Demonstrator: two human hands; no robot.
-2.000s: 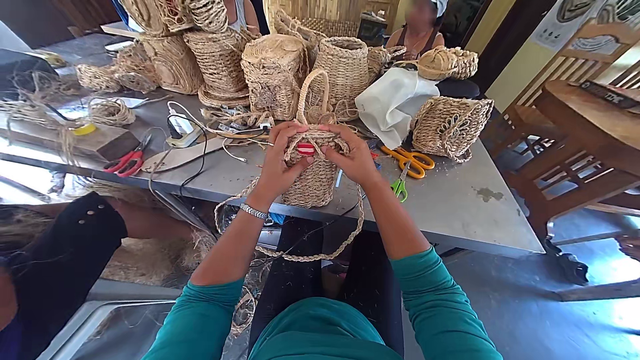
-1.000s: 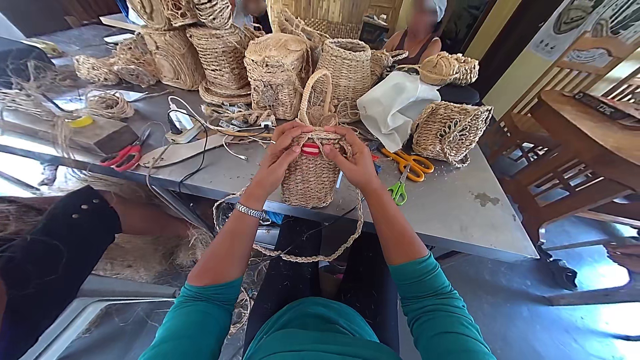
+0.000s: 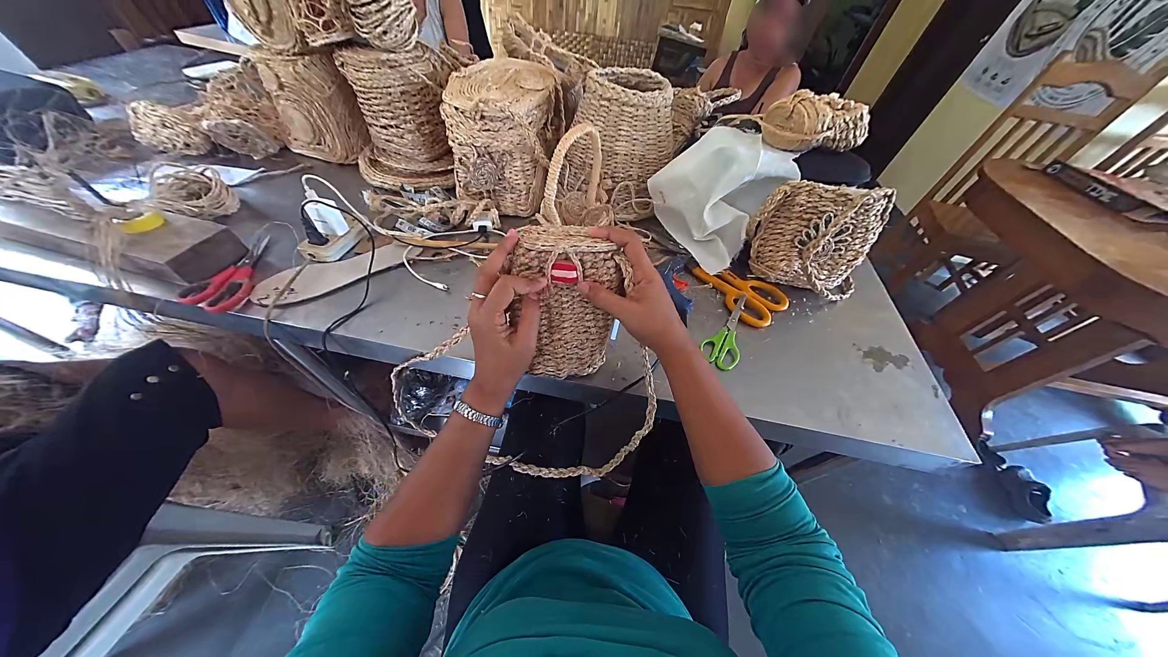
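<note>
A small woven fibre basket (image 3: pixel 570 338) stands upright at the table's near edge, between my hands. It has an arched top handle (image 3: pixel 573 137) and a long braided strap (image 3: pixel 584 470) that loops down over the edge. On its front, near the rim, is a red and white striped piece (image 3: pixel 564 273). My left hand (image 3: pixel 502 315) grips the left side of the rim, its fingertips by the striped piece. My right hand (image 3: pixel 643 297) holds the right side, thumb and fingers on the weave beside that piece.
Orange-handled scissors (image 3: pixel 753 297) and green-handled scissors (image 3: pixel 721 347) lie to the right, red-handled scissors (image 3: pixel 224 283) to the left. Woven baskets (image 3: pixel 502 137) stand behind. A white cloth (image 3: pixel 721 187) leans near a decorated basket (image 3: pixel 812 237). Cables (image 3: pixel 365 274) cross the table. A person (image 3: pixel 757 68) sits beyond.
My left hand has shifted from the top of the rim to the basket's left side, its fingers lower. My right hand has also come slightly down the front, uncovering more of the rim.
</note>
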